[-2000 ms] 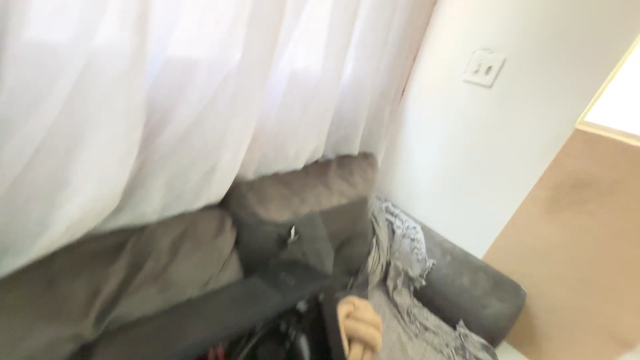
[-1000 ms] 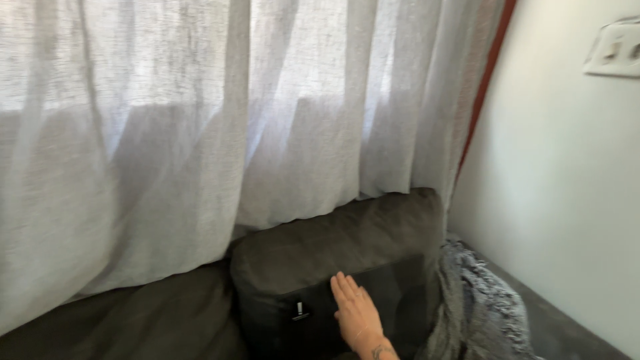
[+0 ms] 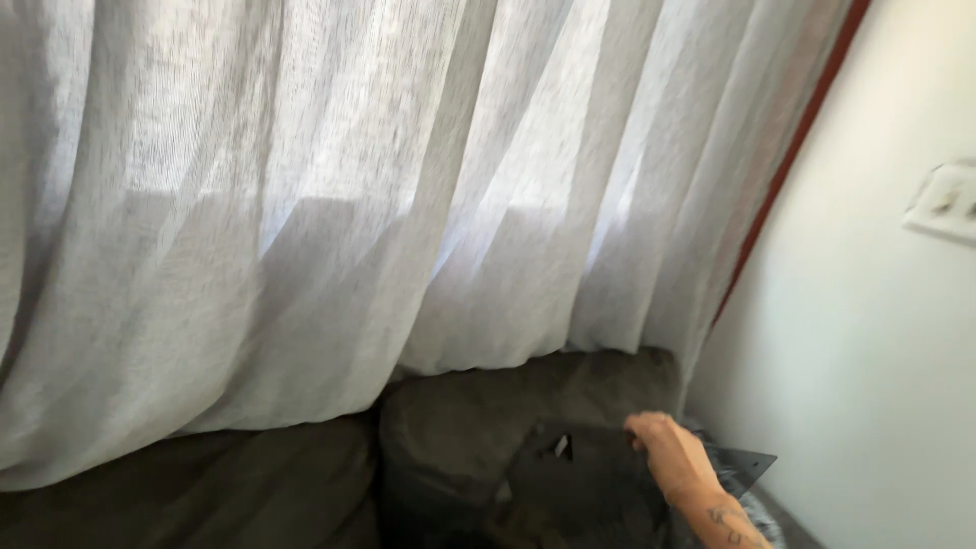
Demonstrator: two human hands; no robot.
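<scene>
My right hand [image 3: 671,454] reaches in from the lower right, its fingers curled over the upper edge of a dark flat panel or flap [image 3: 595,465]. The panel has a small opening near its upper left and a pointed corner to the right of my wrist. It stands in front of a dark sofa cushion [image 3: 473,412]; what lies below it is too dark to tell. My forearm bears a tattoo. My left hand is not in view.
A pale sheer curtain [image 3: 343,252] hangs down behind the sofa's back cushions [image 3: 229,480]. At the right is a white wall [image 3: 854,343] with a switch plate [image 3: 945,202]. A grey fluffy throw [image 3: 755,511] lies at the sofa's right end.
My right hand was flat with fingers extended at the dark surface a second ago; now its fingers are curled at the panel's edge. The panel's pointed corner now shows beyond my wrist.
</scene>
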